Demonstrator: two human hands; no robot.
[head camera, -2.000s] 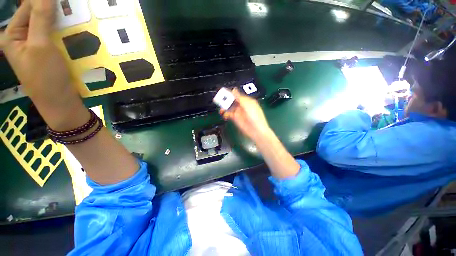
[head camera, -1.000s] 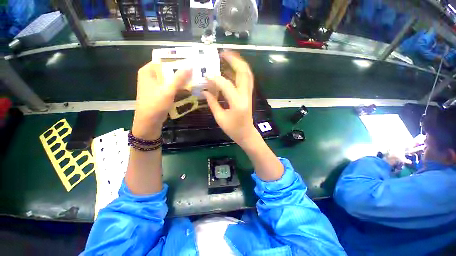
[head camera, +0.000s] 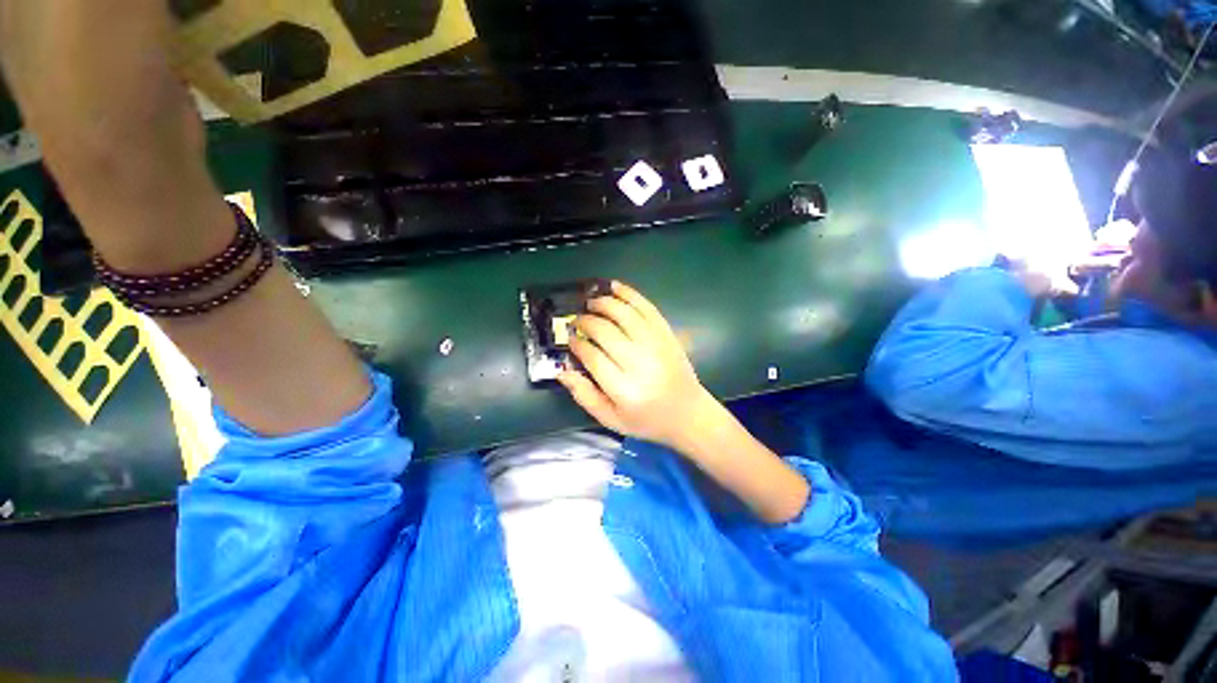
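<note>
My left hand (head camera: 100, 80) is at the top left, its fingers cut off by the picture's edge, beside the raised yellow die-cut sheet (head camera: 311, 83) with angular holes. My right hand (head camera: 638, 363) is over the small black square fixture (head camera: 545, 358) on the bench, thumb at its near edge and fingertips over its centre. A small pale patch shows by the fingertips; whether they hold a piece cannot be told. Two white pieces with dark windows, one tilted (head camera: 641, 183) and one beside it (head camera: 702, 172), lie on the right part of the black blister tray (head camera: 441, 187).
Two small black blocks (head camera: 791, 207) (head camera: 829, 112) are right of the tray. A yellow liner skeleton (head camera: 80, 350) and a white sheet (head camera: 187, 400) lie at left. Tiny scraps (head camera: 447, 346) are on the green bench. A person in blue (head camera: 1001, 360) works at a bright station at right.
My hands have parted; the left went up and left with the yellow sheet, the right came down onto the fixture. A second white piece now shows on the tray. The view tilts lower.
</note>
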